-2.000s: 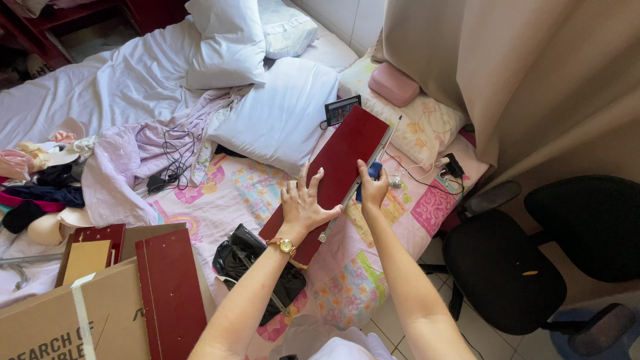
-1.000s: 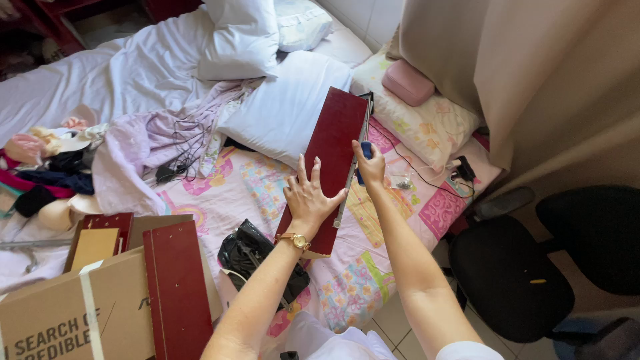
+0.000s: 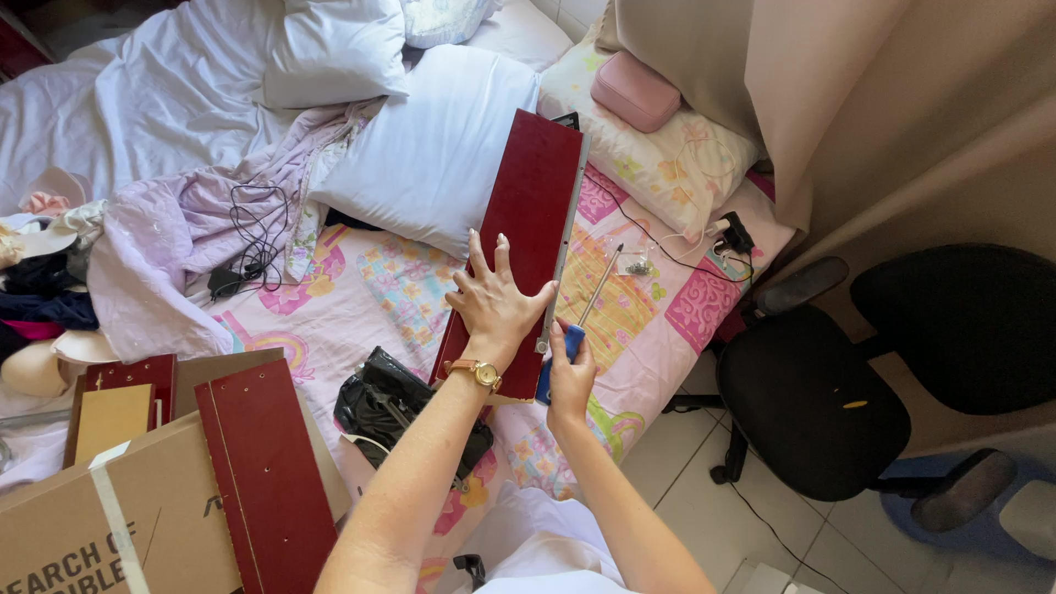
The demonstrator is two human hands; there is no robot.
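Observation:
My left hand (image 3: pixel 499 305) lies with spread fingers on a dark red board (image 3: pixel 532 206), pressing its face near the lower half, thumb over the right edge. Along that edge runs a metal drawer slide (image 3: pixel 571 227). The board stands tilted on the bed, its far end by a white pillow (image 3: pixel 437 132). Closed around the blue handle of a screwdriver (image 3: pixel 601 285) is my right hand (image 3: pixel 571 371), just right of the board's lower end. The screwdriver's shaft points up and away, its tip beside a small clear bag of screws (image 3: pixel 635 264) on the patterned sheet.
A cardboard box (image 3: pixel 157 503) with another red board (image 3: pixel 264 470) on it is at the lower left. A black plastic bag (image 3: pixel 379 396) lies by my left forearm. Cables (image 3: pixel 256 239), clothes and a pink case (image 3: pixel 635 91) are on the bed. A black office chair (image 3: pixel 813 396) stands at right.
The screwdriver's shaft, not clearly seen a second ago, now shows pointing away from my right hand. That hand has moved lower along the board's edge. My left hand remains spread on the board.

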